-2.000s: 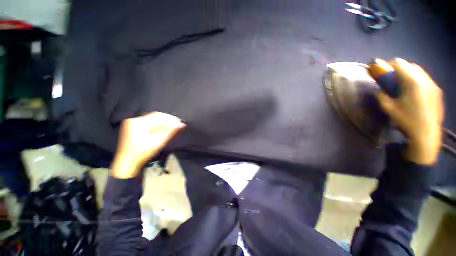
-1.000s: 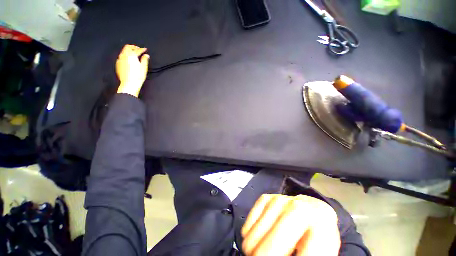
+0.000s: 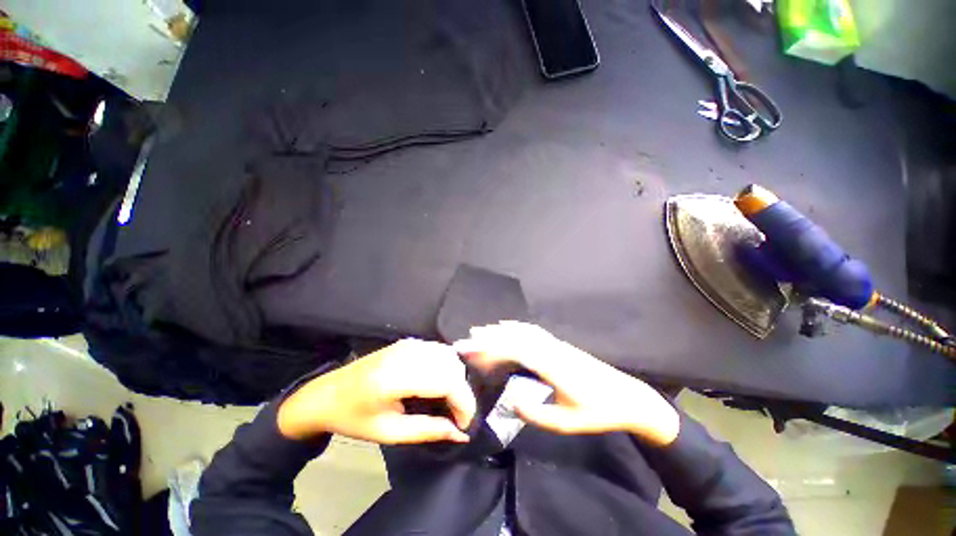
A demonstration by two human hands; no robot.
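A small black garment piece (image 3: 482, 297) lies at the table's near edge, its far end flat on the table. My left hand (image 3: 393, 393) and my right hand (image 3: 566, 379) are close together at its near end, fingers bent, and hold it. Its near part is hidden by my hands and hard to tell from the black jacket. The steam iron (image 3: 731, 262), with a blue-wrapped handle, rests on the table at the right, not held.
Black cloth pieces (image 3: 278, 230) and thin dark strips (image 3: 409, 139) lie on the left of the dark table (image 3: 587, 168). A phone (image 3: 561, 37), scissors (image 3: 723, 79) and a green packet (image 3: 818, 29) lie at the far side. The iron's hoses (image 3: 902, 327) run right.
My left hand has come back from the strips on the left to the near edge. My right hand, off the iron since the earliest frame, now meets it at the black piece.
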